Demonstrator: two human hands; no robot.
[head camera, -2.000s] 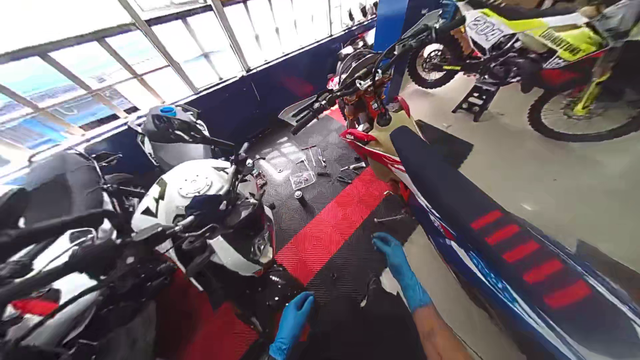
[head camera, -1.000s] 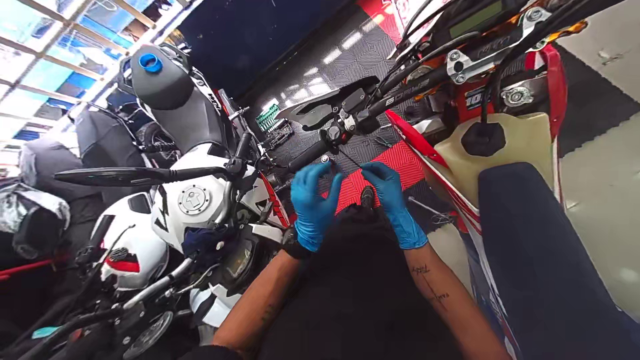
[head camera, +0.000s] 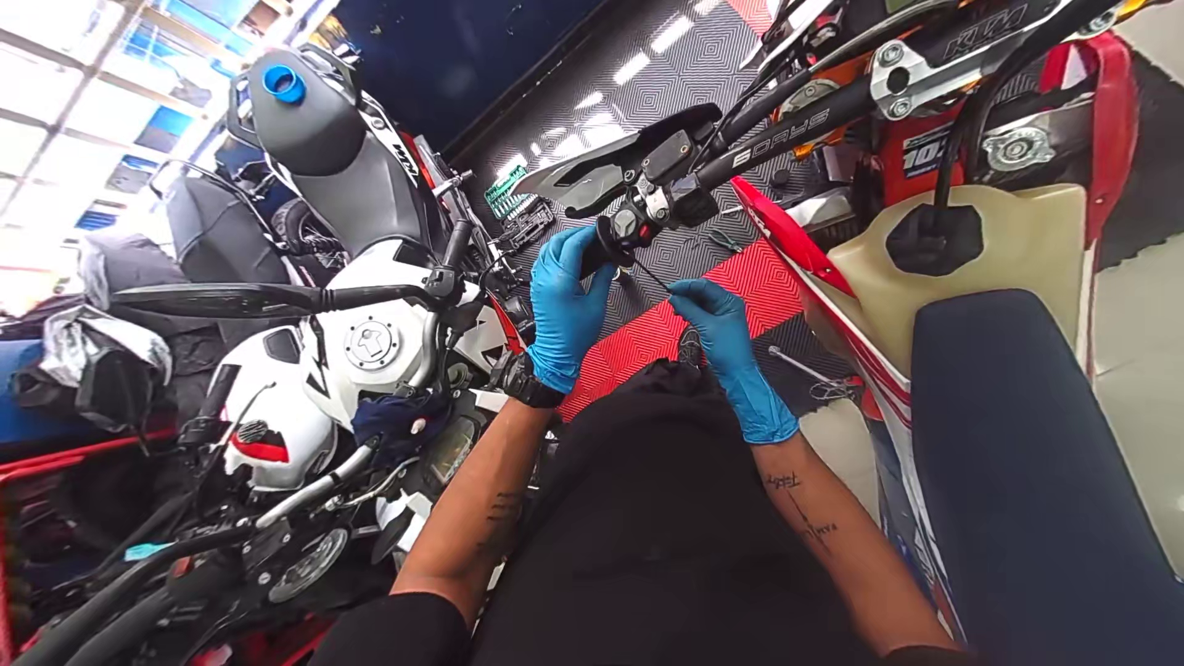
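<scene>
Both hands wear blue gloves. My left hand (head camera: 566, 305) is wrapped around the black handlebar grip (head camera: 606, 245) of a KTM dirt bike, beside the switch housing (head camera: 632, 225). Between the fingertips of my right hand (head camera: 717, 328) is the end of a thin dark strand (head camera: 652, 274), which runs up to the grip's inner end; whether it is wire or a tie I cannot tell. A hand guard (head camera: 601, 176) and a brake or clutch reservoir (head camera: 668, 155) sit just beyond the switches.
White motorcycles with a fuel tank (head camera: 370, 345) and a long mirror (head camera: 268, 299) stand at left. The dirt bike's seat (head camera: 1027, 444) and cream fuel tank (head camera: 980, 250) lie at right. A green socket set (head camera: 507, 192) and a metal tool (head camera: 805, 367) rest on the floor tiles.
Two seconds ago my hands were apart, low in view, away from the handlebar. Now the left hand is around the grip and the right holds the strand. The view has moved closer to the handlebar.
</scene>
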